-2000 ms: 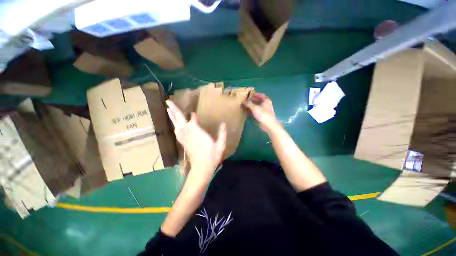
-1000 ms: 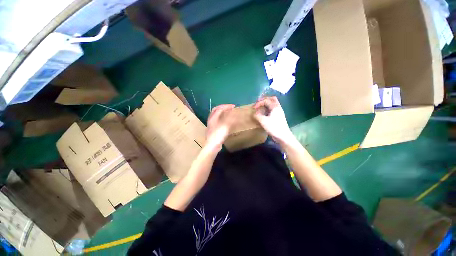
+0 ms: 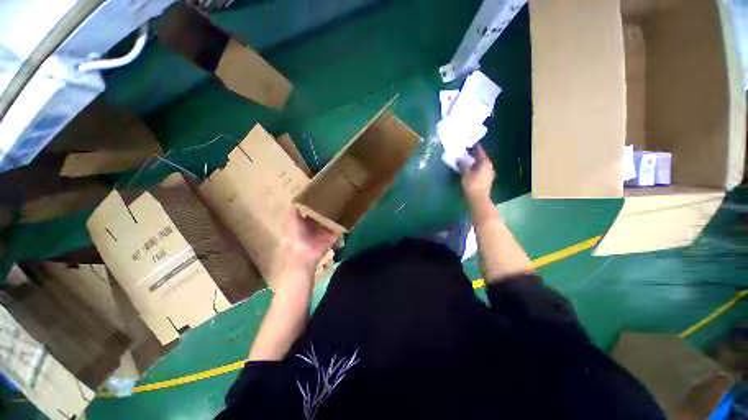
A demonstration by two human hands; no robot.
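Observation:
A small open brown carton (image 3: 361, 176) is tilted in front of me, its open top facing up and its inside looking bare. My left hand (image 3: 307, 238) grips its near end, with the fingers at the edge. My right hand (image 3: 478, 174) is at the lower end of a loose pile of white slips (image 3: 472, 107) on the green surface. The fingertips touch a white slip there; a firm grip on it cannot be made out.
Flat carton blanks (image 3: 254, 197) and a lettered bundle (image 3: 156, 262) lie at left. A large open carton (image 3: 578, 107) at right holds small white-purple boxes (image 3: 652, 168). A pale metal leg (image 3: 484, 37) stands beyond the slips. Another open carton (image 3: 254, 74) is at upper left.
The flat-looking carton has become an open small carton, now held by my left hand alone and moved left. My right hand has left it and moved to the white slips.

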